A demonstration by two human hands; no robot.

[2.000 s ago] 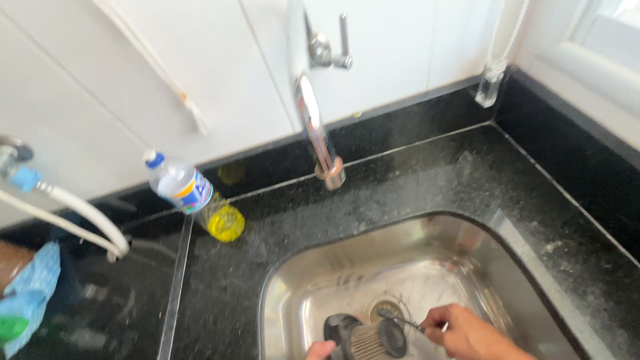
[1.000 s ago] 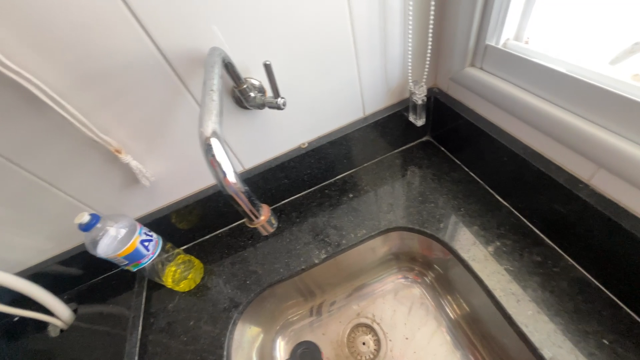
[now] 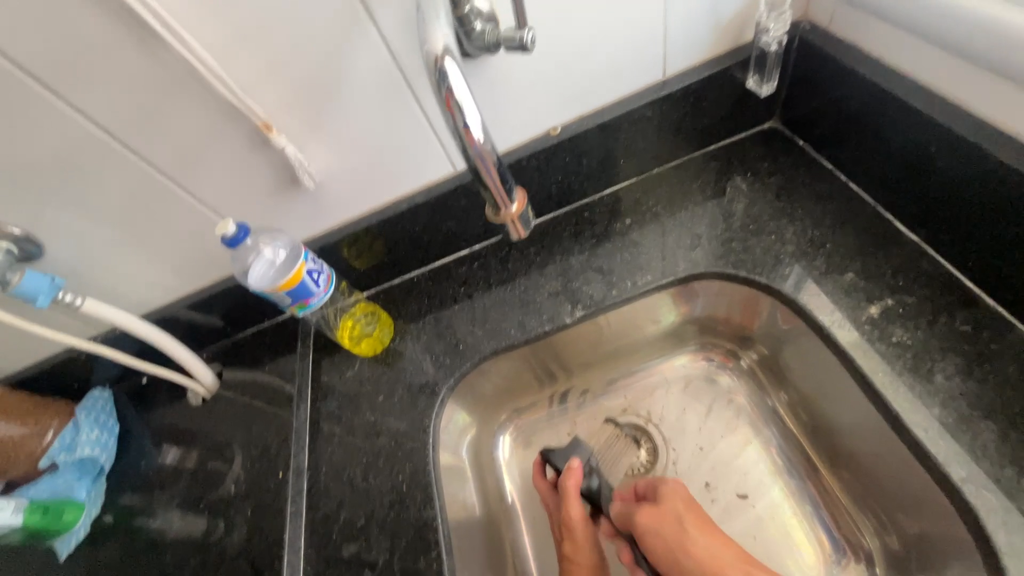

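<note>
Over the steel sink basin [image 3: 768, 448], my left hand [image 3: 572, 512] grips a black plastic piece [image 3: 590, 480] with a pale pleated part [image 3: 616, 452], which looks like a filter. Close against its right side, my right hand [image 3: 668, 520] is closed on a thin dark handle [image 3: 640, 556] that points down toward the bottom edge; the tool's working end is hidden by hands and blur. Just behind the pleated part lies the drain [image 3: 644, 448], with dark debris around it. Small dark bits [image 3: 742, 496] dot the basin floor.
A chrome faucet [image 3: 480, 144] hangs above the black stone counter [image 3: 384, 448] behind the basin. Left of it leans a clear bottle with yellow liquid [image 3: 364, 328]. Further left are a white hose [image 3: 152, 332], a blue cloth [image 3: 88, 456] and a green-ended item [image 3: 52, 516].
Both hands and the filter-like part are in view again after being out of sight one second ago. The view has swung back left and down.
</note>
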